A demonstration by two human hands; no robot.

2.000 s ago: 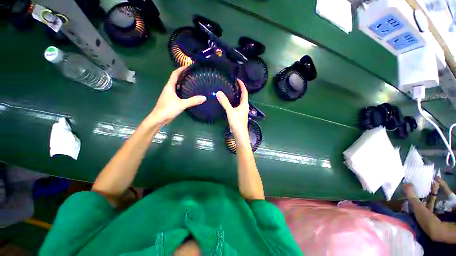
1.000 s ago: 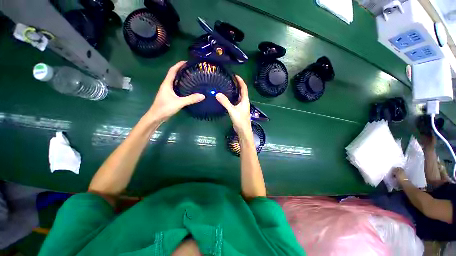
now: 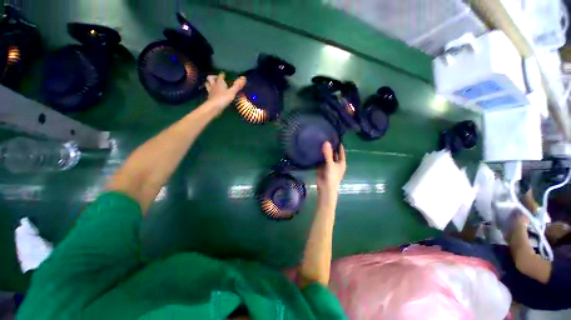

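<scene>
My right hand (image 3: 331, 167) holds a black clip fan (image 3: 309, 139) by its near right edge, thumb on the face and other fingers mostly hidden. The fan is slightly blurred. My left hand (image 3: 224, 91) is open with fingers apart, its thumb side close to another black clip fan (image 3: 258, 99) with a small blue light and copper-orange slots; I cannot tell if they touch. A third fan (image 3: 166, 70) lies left of my left hand. A smaller-looking fan (image 3: 282, 195) lies nearer me on the green bench (image 3: 206, 219).
More fans lie at far left (image 3: 74, 76) and right (image 3: 374, 119). A bottle (image 3: 41, 155), metal bar (image 3: 53, 125) and white scrap (image 3: 31, 245) are left. A white stack (image 3: 438, 189), socket box (image 3: 479, 75), pink bag (image 3: 401, 284) and another person's arm (image 3: 524, 247) are right.
My hands held one fan together; now they are apart, the left moved up and open, the right moved right with a fan. The view has shifted.
</scene>
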